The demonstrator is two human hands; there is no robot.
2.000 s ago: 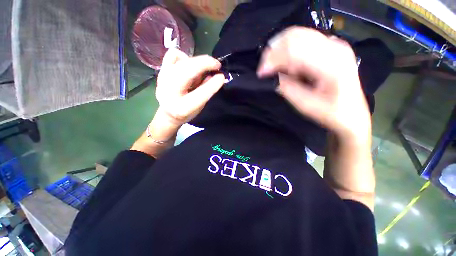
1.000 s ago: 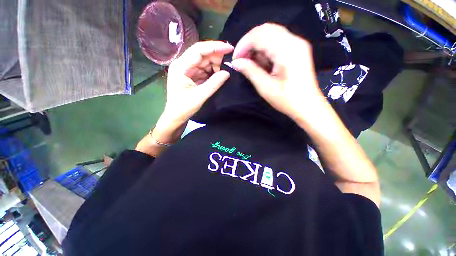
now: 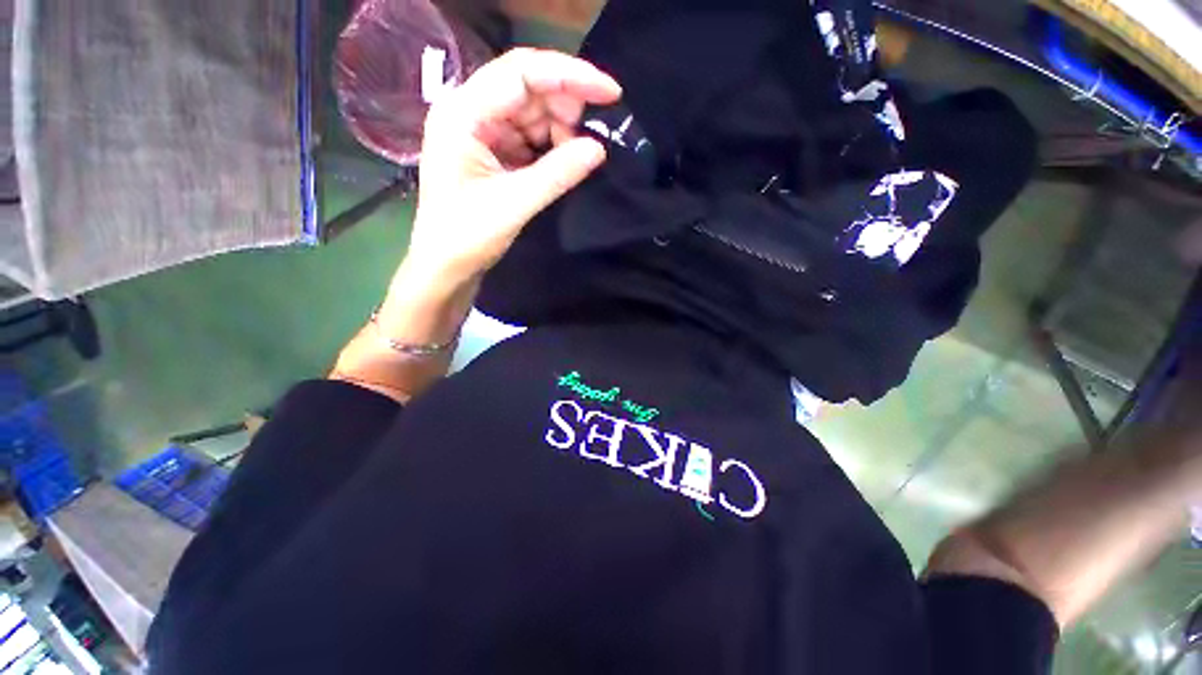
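Note:
The black garment (image 3: 738,172) lies bundled over my lap, with white flower-like print (image 3: 900,218) on its right part and along a strip at the top. My left hand (image 3: 521,152) pinches an edge of the garment between thumb and fingers, and small white marks show on the cloth beside the fingertips. A short pale line of stitching shows on the cloth near its middle. My right forearm is blurred and reaches out to the right edge of the picture. My right hand is cut off by that edge.
A grey cloth-covered table or bin (image 3: 165,132) stands at the upper left. A reddish waste basket (image 3: 396,92) stands beside it. Blue crates (image 3: 171,485) are at the lower left. A wooden-edged bench with a blue rail (image 3: 1094,86) runs across the upper right.
My right hand has left the garment and swung out to the right, out of the picture. My left hand still pinches the cloth. More of the garment's middle shows.

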